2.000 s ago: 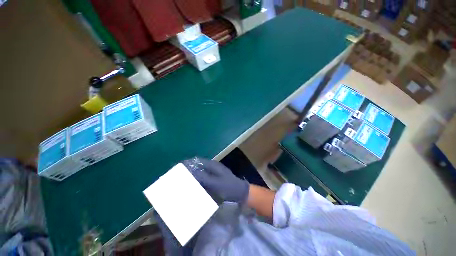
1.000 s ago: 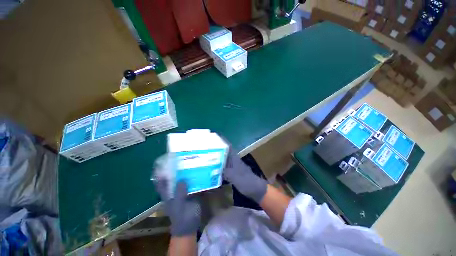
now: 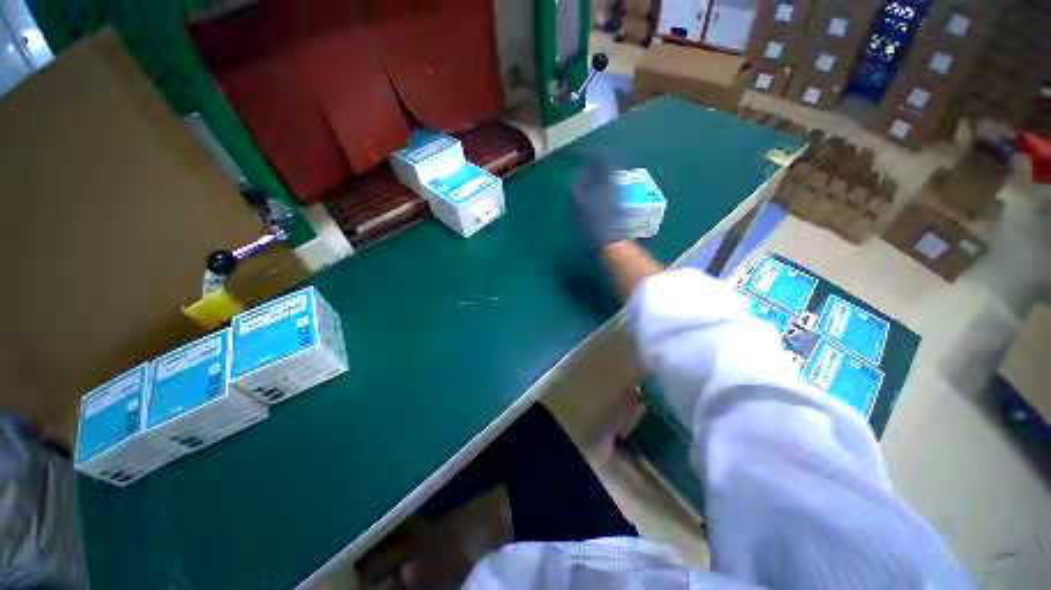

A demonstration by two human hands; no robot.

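Note:
My right hand (image 3: 599, 205), in a dark grey glove, is blurred at the left side of a white carton with a blue top (image 3: 641, 198) on the right part of the green bench. Whether its fingers grip the carton cannot be told. My left hand is not in view. Two touching cartons sit at the tunnel mouth, the nearer one (image 3: 466, 196) on the bench edge and the farther one (image 3: 428, 159) on the rollers. Three cartons stand side by side in a row (image 3: 188, 378) at the bench's left.
The red curtain (image 3: 346, 98) hangs over the roller conveyor (image 3: 384, 205). A black-knobbed lever (image 3: 221, 262) with a yellow piece (image 3: 212, 308) stands behind the row. A brown sheet (image 3: 104, 196) is at left. A low side stand at right holds grouped cartons (image 3: 854, 327), partly behind my sleeve.
The carton that was in both my hands is gone from there; a carton now stands on the bench's right part. My right arm has reached forward and right. My left hand has left the picture.

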